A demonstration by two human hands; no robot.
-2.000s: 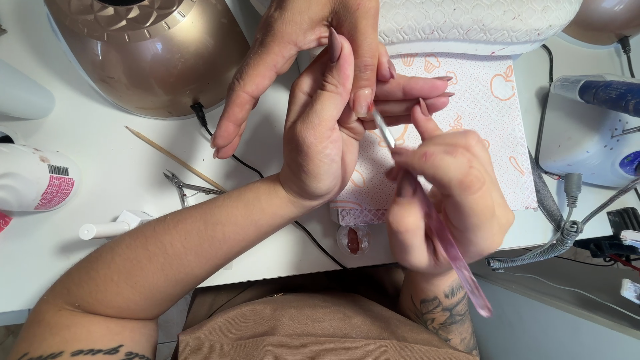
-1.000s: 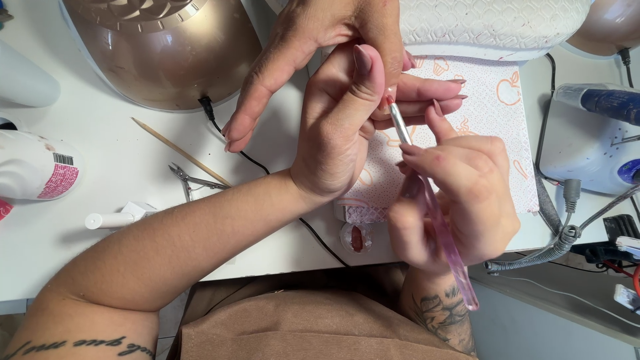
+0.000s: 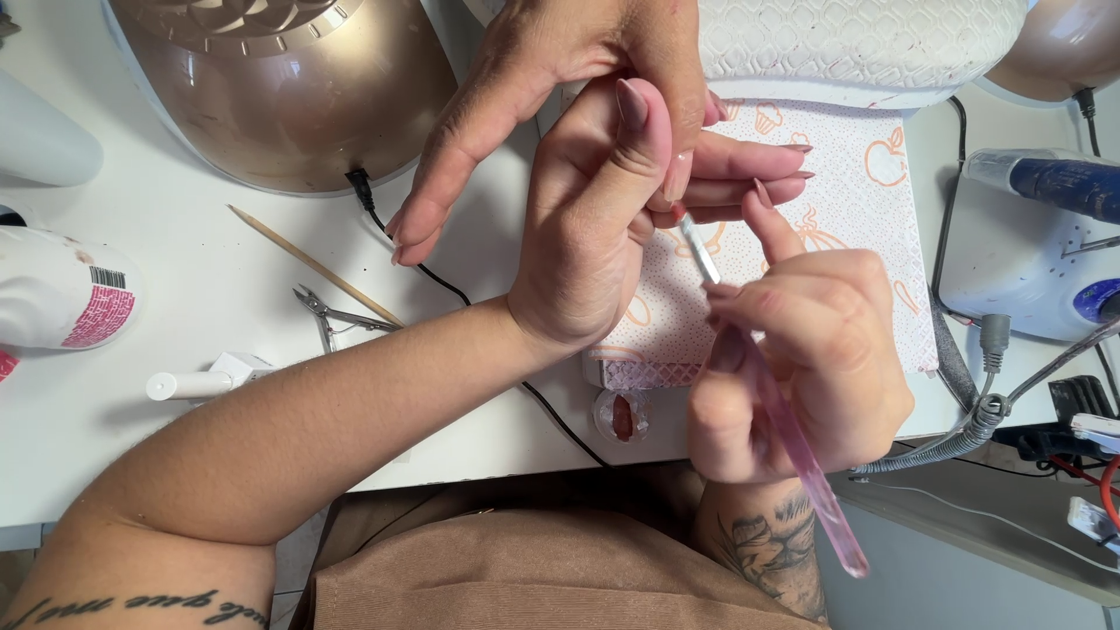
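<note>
My left hand (image 3: 595, 210) grips a finger of another person's hand (image 3: 560, 61), which reaches in from the top. In my right hand (image 3: 805, 359) is a nail brush with a pink translucent handle (image 3: 809, 468) and a metal ferrule. Its red-coated tip points at the nail of the held finger, touching it or very near. Beneath both hands lies a patterned paper towel stack (image 3: 884, 245). A small round pot with reddish-brown contents (image 3: 622, 416) stands by the table's front edge.
A gold nail lamp (image 3: 297, 114) stands upper left, with a wooden stick (image 3: 306, 262), cuticle nippers (image 3: 332, 315), a white-capped bottle (image 3: 197, 385) and a larger white bottle (image 3: 61, 289) nearby. A white textured hand rest (image 3: 857, 44) is behind; a white nail drill unit (image 3: 1006, 262) and cables are right.
The brush stays in my right hand with its tip close to the held finger; the grip of my left hand is unchanged. The view has shifted slightly.
</note>
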